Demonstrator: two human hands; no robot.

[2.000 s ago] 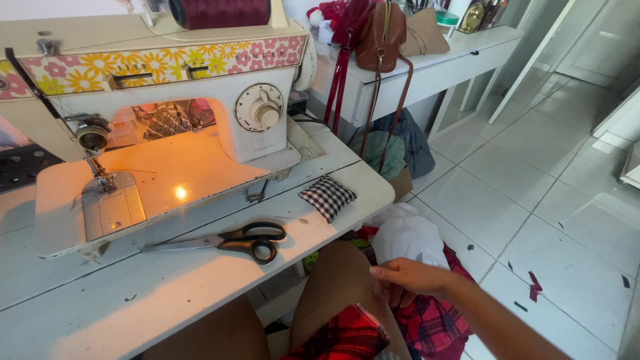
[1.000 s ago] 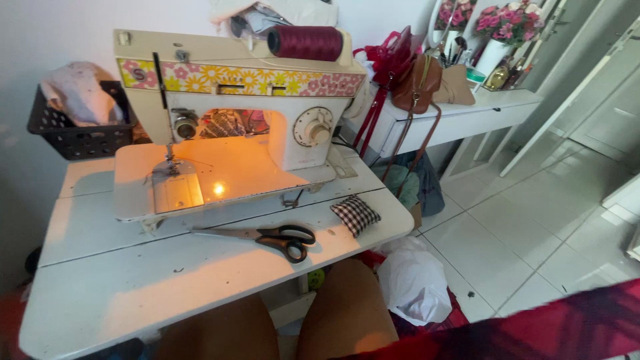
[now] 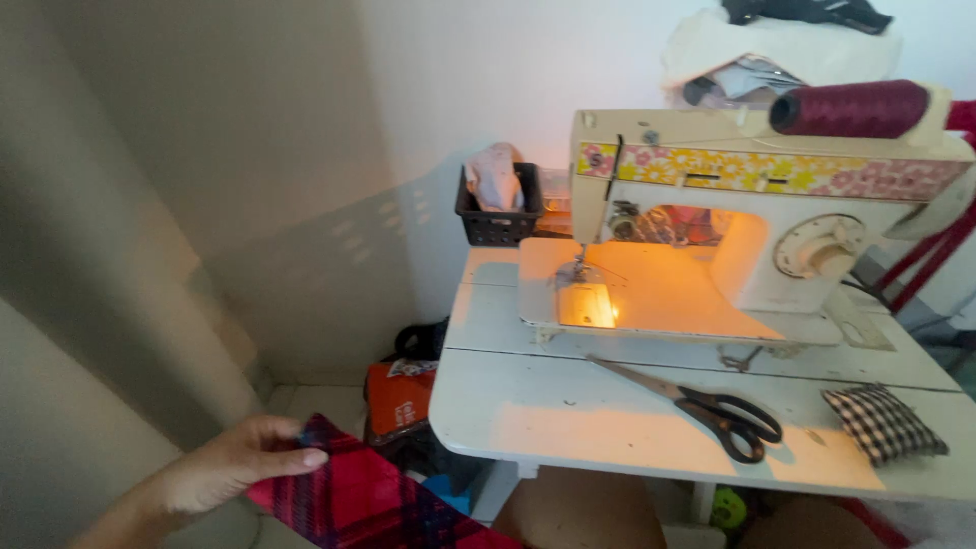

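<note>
My left hand, at the lower left, pinches a corner of red and dark plaid fabric between thumb and fingers. The cloth runs down to the right and out of the bottom of the view. My right hand is out of sight. On the white table, black-handled scissors lie in front of a sewing machine whose lamp is lit. A black-and-white checked pincushion rests to the right of the scissors. A maroon thread cone lies on top of the machine.
A black plastic basket holding pale cloth stands at the table's back left corner. The table's rounded edge is right of my left hand. An orange bag lies below, near the wall. My legs are under the table.
The view has swung far to the left. My left hand has come into sight, holding the plaid fabric. The hand seen near my knees two seconds ago is out of view.
</note>
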